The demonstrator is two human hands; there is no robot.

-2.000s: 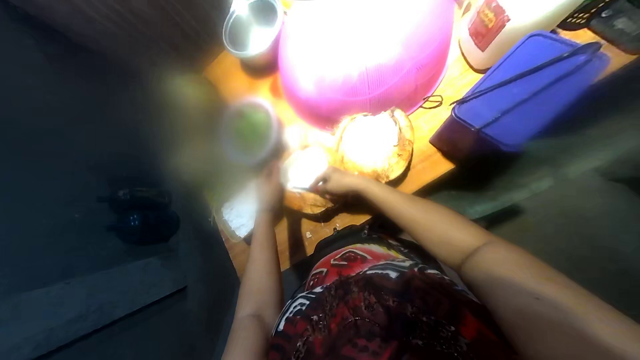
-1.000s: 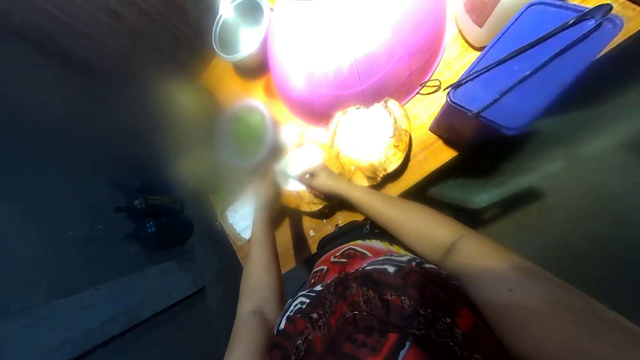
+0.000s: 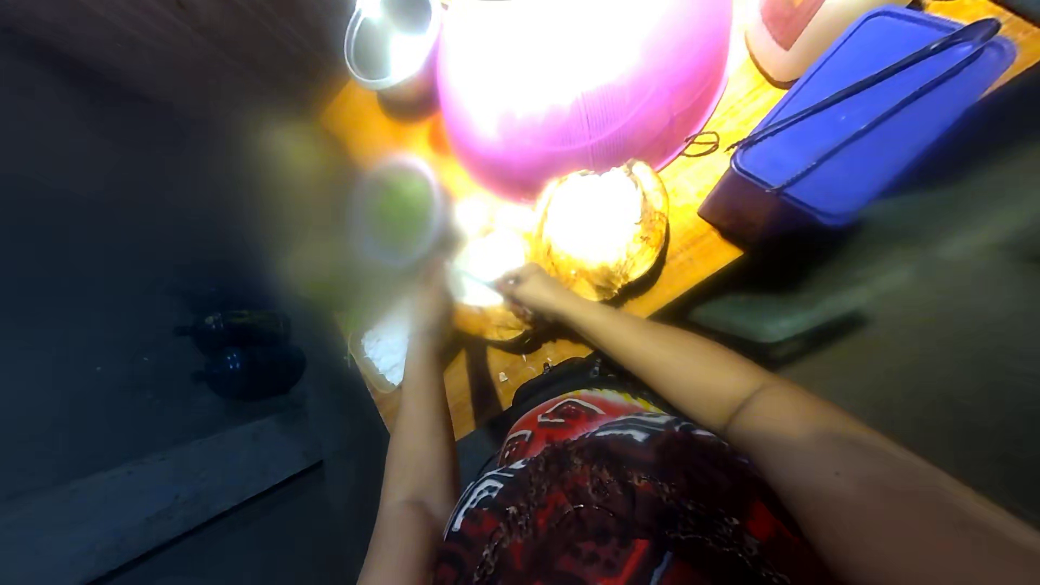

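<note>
Glare and blur cover much of the work spot on the wooden table point(image 3: 695, 260). My right hand point(image 3: 528, 291) is closed around a small object, perhaps a tool handle, at the edge of a brightly lit pale round thing point(image 3: 491, 258). On that thing's left side is my left hand point(image 3: 433, 299), blurred, its fingers hidden. A rough brown-yellow husk-like piece point(image 3: 650, 219) with a glaring white top stands just beyond my right hand. Beside my left wrist sits a clear tray of white bits point(image 3: 385, 351). A blurred round shape with a green middle point(image 3: 398, 210) overlaps the view at left.
A large pink plastic basin point(image 3: 585, 114) stands behind the husk-like piece, with a metal-looking cup point(image 3: 390, 45) to its left. At right lies a blue-lidded box point(image 3: 869, 122) with black tongs point(image 3: 877, 77) on it, near a pale container point(image 3: 792, 36). Dark bottles point(image 3: 252, 370) are low at left.
The view has shifted slightly. My right hand stays by the pale round thing, and my left hand keeps to its left side; nothing else has plainly moved.
</note>
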